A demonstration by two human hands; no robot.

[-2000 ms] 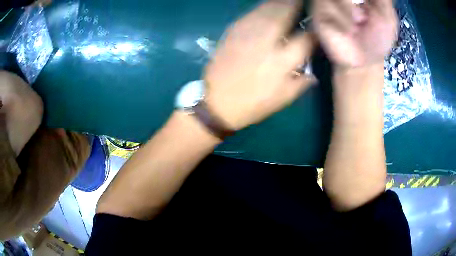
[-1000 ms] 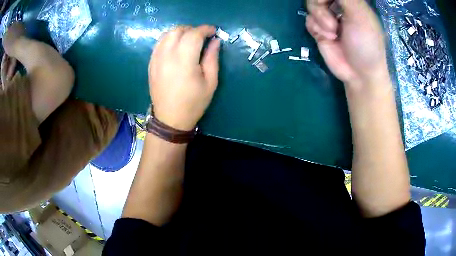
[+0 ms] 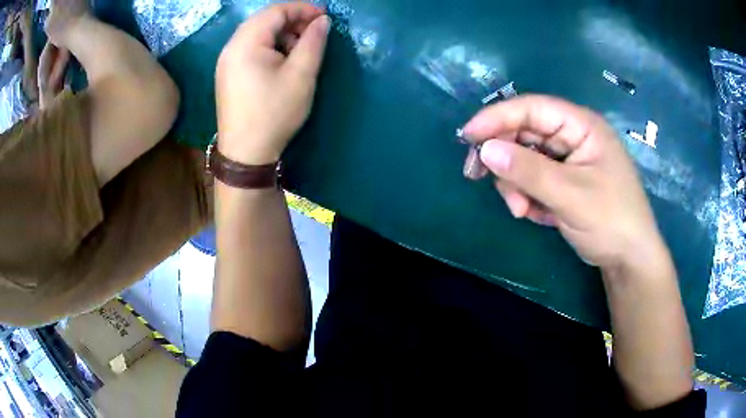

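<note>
My right hand (image 3: 572,167) is right of centre over the green mat, with thumb and index finger pinched on a small hinge part (image 3: 473,161). Its pale tab hangs below the fingertips. My left hand (image 3: 266,82) is at upper left, thumb and index finger close together over the mat; whether a tiny ring is between them cannot be told. One loose part (image 3: 499,93) lies just above my right index finger. A dark part (image 3: 619,82) and an L-shaped pale part (image 3: 646,133) lie to the right.
The green bench mat (image 3: 393,155) carries bright reflections. A clear bag (image 3: 730,188) is cut by the right edge; another clear bag (image 3: 173,20) is at upper left. A coworker's bare arm (image 3: 131,90) and brown clothing are at left. Cardboard boxes (image 3: 110,339) stand at lower left.
The view has shifted, with the coworker and bags further right in the picture. My right hand has come down towards me and shows a part in its fingertips. The group of loose parts between my hands no longer shows.
</note>
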